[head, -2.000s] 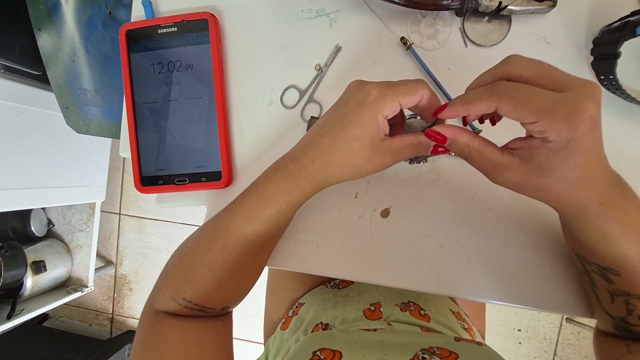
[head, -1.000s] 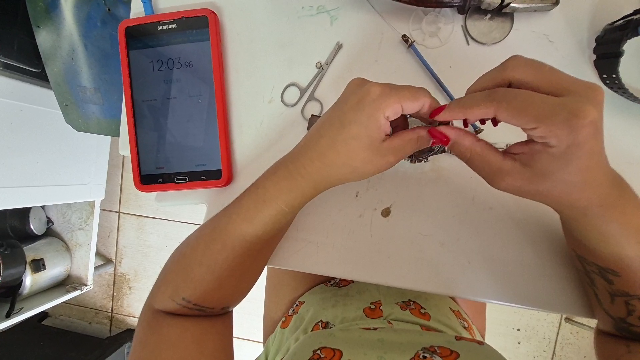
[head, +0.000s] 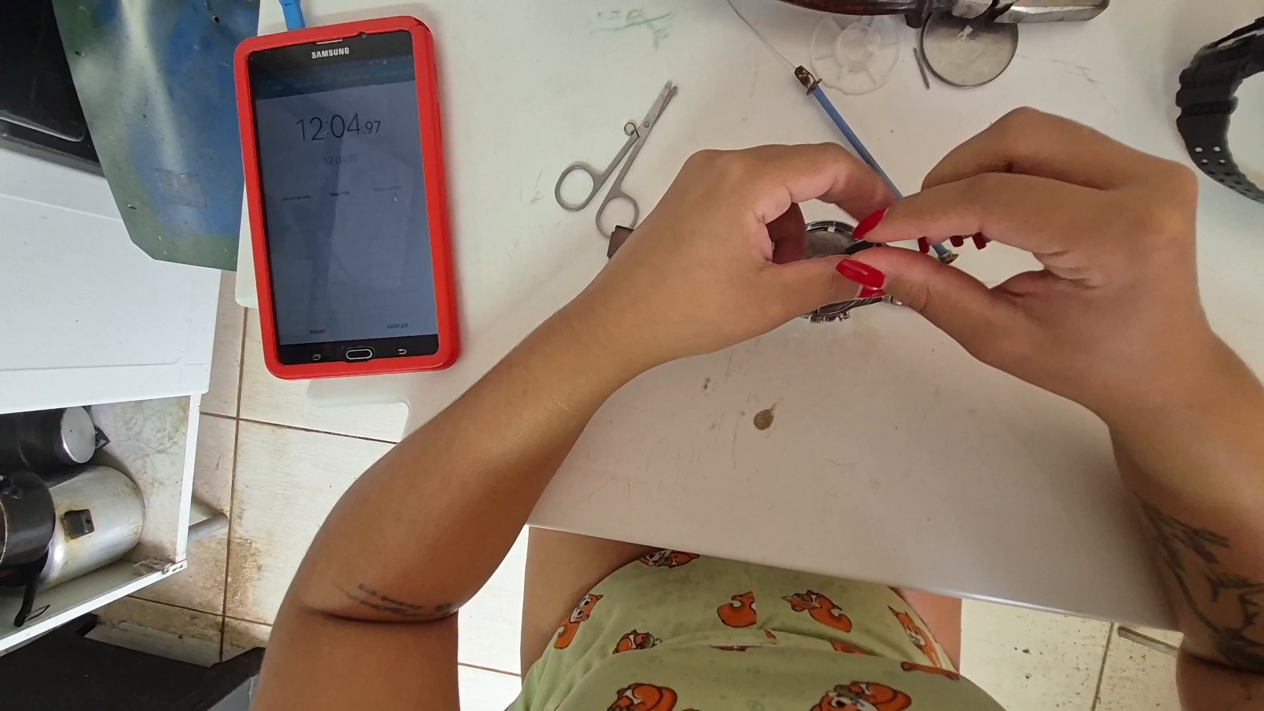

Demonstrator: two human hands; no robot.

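A round metal watch case (head: 829, 235) shows between my hands above the white table, partly hidden by my fingers. My left hand (head: 760, 242) is closed around its left side, with thumb and index finger toward the rim. From the right, my right hand (head: 1047, 227) pinches with red-nailed thumb and index finger at the case's edge; whether a small part is between the fingertips cannot be told. A blue-handled tool (head: 851, 128) lies on the table behind the case, partly covered by my fingers. Small metal scissors (head: 622, 163) lie partly open behind my left wrist.
A tablet in a red case (head: 446, 197) lies at the left. Toward the back are a clear plastic disc (head: 855, 51), a round metal piece (head: 970, 49) and a brown-strapped watch (head: 869, 5). A black watch strap (head: 1210, 109) is at the far right. The table's front edge (head: 839, 573) runs beside my lap.
Both hands stay at nearly the same place around the watch case, with small finger shifts. The digits on the tablet have advanced.
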